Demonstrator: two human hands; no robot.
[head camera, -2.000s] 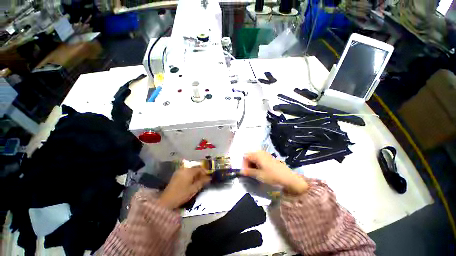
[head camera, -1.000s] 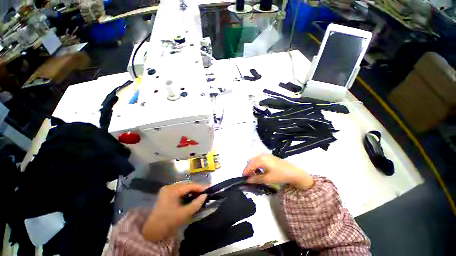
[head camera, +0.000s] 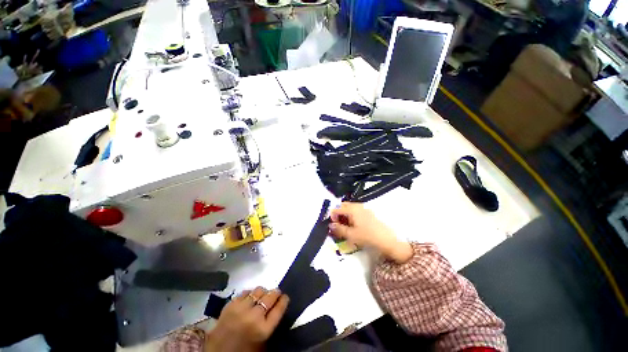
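A narrow black strip (head camera: 307, 251) runs slantwise between my hands over the front of the table. My left hand (head camera: 248, 320), with a ring on it, has its fingers on the strip's lower end. My right hand (head camera: 361, 230) pinches beside its upper end; a small yellow-green thing shows under that hand, unclear. Wider black fabric pieces (head camera: 310, 282) lie beneath and beside the strip. The white sewing machine head (head camera: 165, 199) stands at left, its yellow clamp (head camera: 249, 232) with no cloth visible in it. A rounded black piece (head camera: 180, 280) lies on the metal plate.
A heap of black strips with pale lines (head camera: 365, 163) lies right of the machine. Behind it stands a grey-screened panel (head camera: 413, 65). A black coiled strap (head camera: 475, 184) lies near the right edge. A black cloth pile (head camera: 48, 268) is at left, a cardboard box (head camera: 534, 96) beyond the table.
The view has swung right, so the machine sits further left. The strip has left the clamp area, come towards me and is now stretched out slantwise. My left hand is lower, my hands further apart.
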